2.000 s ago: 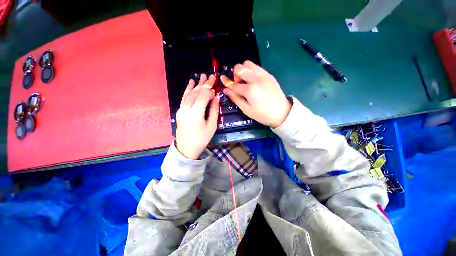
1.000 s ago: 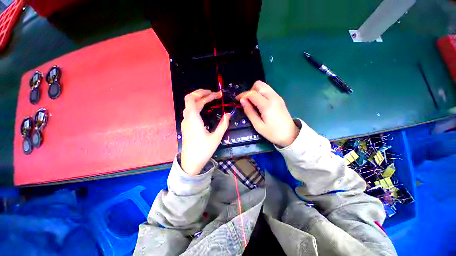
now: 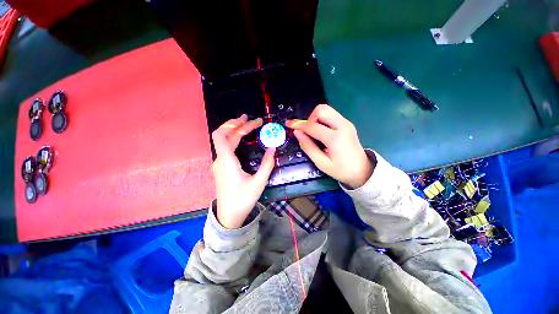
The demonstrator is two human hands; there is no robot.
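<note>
A round watch unit [image 3: 273, 135] with its face lit white-blue sits at the centre of the black laser fixture [image 3: 297, 173], on the red laser line. My left hand [image 3: 237, 175] holds its left and lower edge between thumb and fingers. My right hand [image 3: 334, 146] has its fingertips at the unit's upper right edge. The nest beneath the unit is hidden. Several opened watch halves [image 3: 58, 111] lie in pairs at the left end of the red mat [image 3: 132, 135].
A black pen [image 3: 406, 86] lies on the green bench [image 3: 380, 132] at right. A blue bin [image 3: 504, 208] of binder clips [image 3: 477, 219] is below the bench edge. A white bracket [image 3: 469, 21] stands at the back right. A blue stool [image 3: 147, 270] is lower left.
The unit's face now shows lit white-blue, where it was dark a second ago. My hands have shifted slightly around it, staying over the fixture. The camera view has shifted a little.
</note>
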